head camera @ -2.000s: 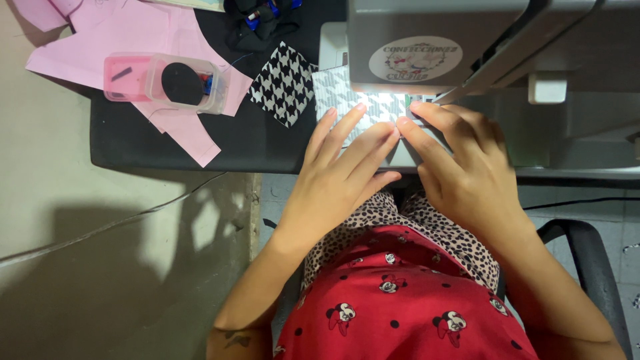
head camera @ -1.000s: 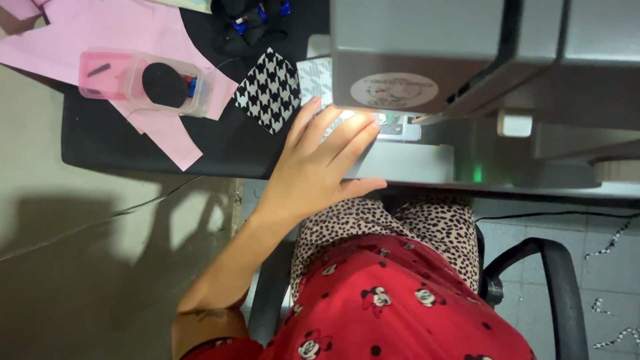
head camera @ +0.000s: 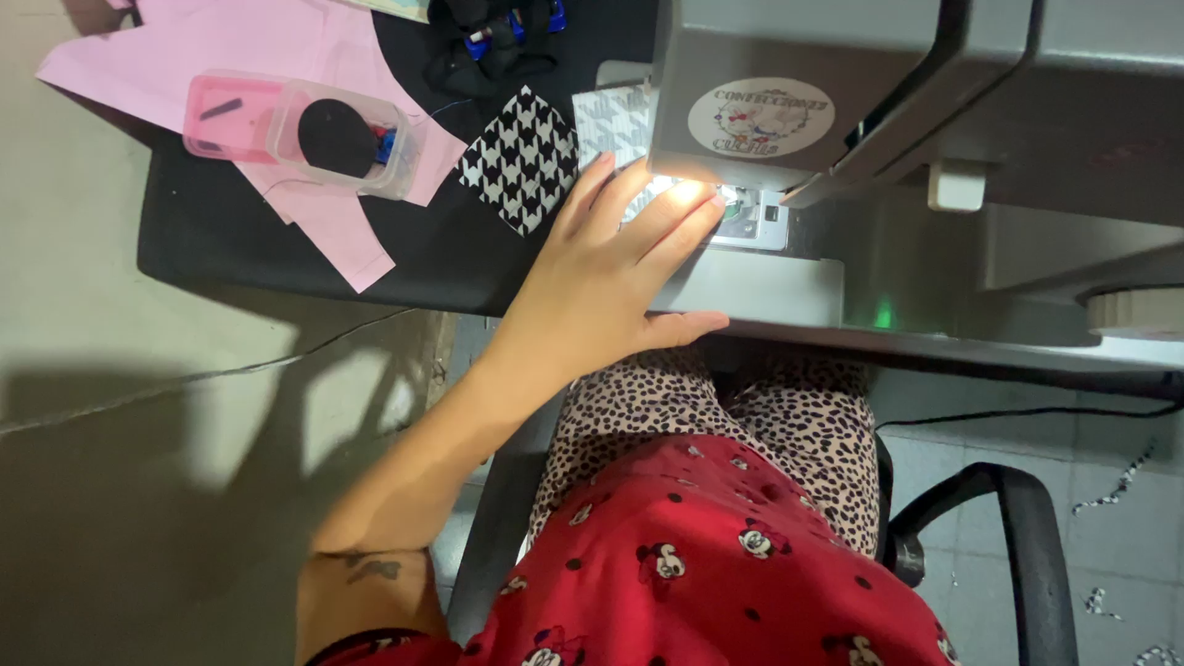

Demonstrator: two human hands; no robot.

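My left hand lies palm down on a piece of houndstooth fabric at the bed of a sewing machine, fingers spread, fingertips near the lit needle area. The fabric's pale side faces up, and part of it is hidden under the machine head and my fingers. Beside it, to the left, a black-and-white houndstooth fabric square rests on the black table. The needle and presser foot are mostly hidden by the head. My right hand is out of view.
Pink fabric pieces lie at the upper left, under an open plastic box holding a black disc and small coloured items. Black straps with blue parts are behind. A chair armrest stands at lower right, with scraps on the floor.
My right hand was on the fabric beside my left two seconds ago and has left the view. My left hand stays on the fabric. The view has shifted somewhat.
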